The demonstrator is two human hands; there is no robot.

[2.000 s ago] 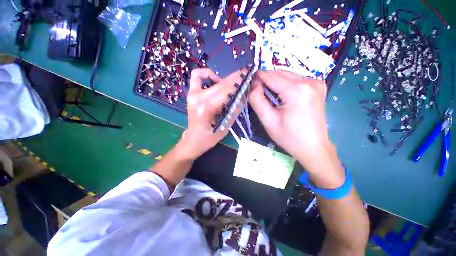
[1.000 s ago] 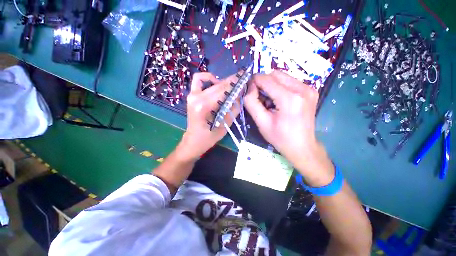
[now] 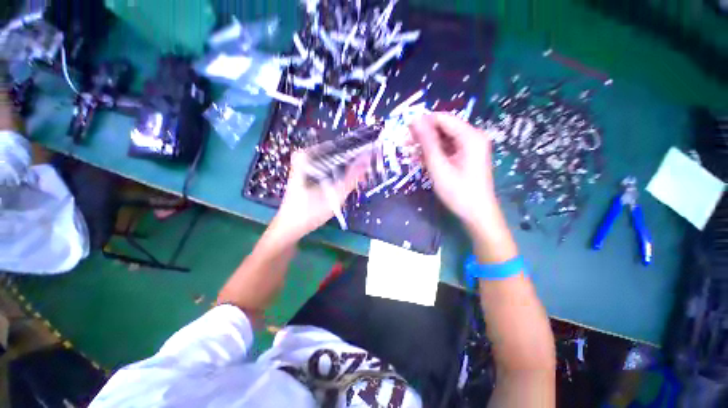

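My left hand [image 3: 313,191] holds the black comb-like strip holder [image 3: 345,151], which is blurred and tilted over the mat. A white strip hangs down below it. My right hand [image 3: 456,159] is over the heap of white strips [image 3: 397,139], to the right of the holder and apart from it. Its thumb and fingertips are bent towards each other. Blur hides whether anything is between them. The black mat [image 3: 399,223] lies under the heap. Small components [image 3: 273,163] lie at its left.
Loaded strips [image 3: 339,56] lie stacked at the mat's far left. Dark leads [image 3: 551,139] and blue-handled nippers [image 3: 627,219] lie right. Paper notes are at the bench edge [image 3: 403,275] and right [image 3: 685,188]. A black device [image 3: 169,111] and clear bags [image 3: 231,121] are left. A person's white sleeve [image 3: 38,219] shows.
The view has shifted, showing the stacked strips and right note. My right hand has moved away from the holder to the strip heap. The holder is turned flatter in my left hand.
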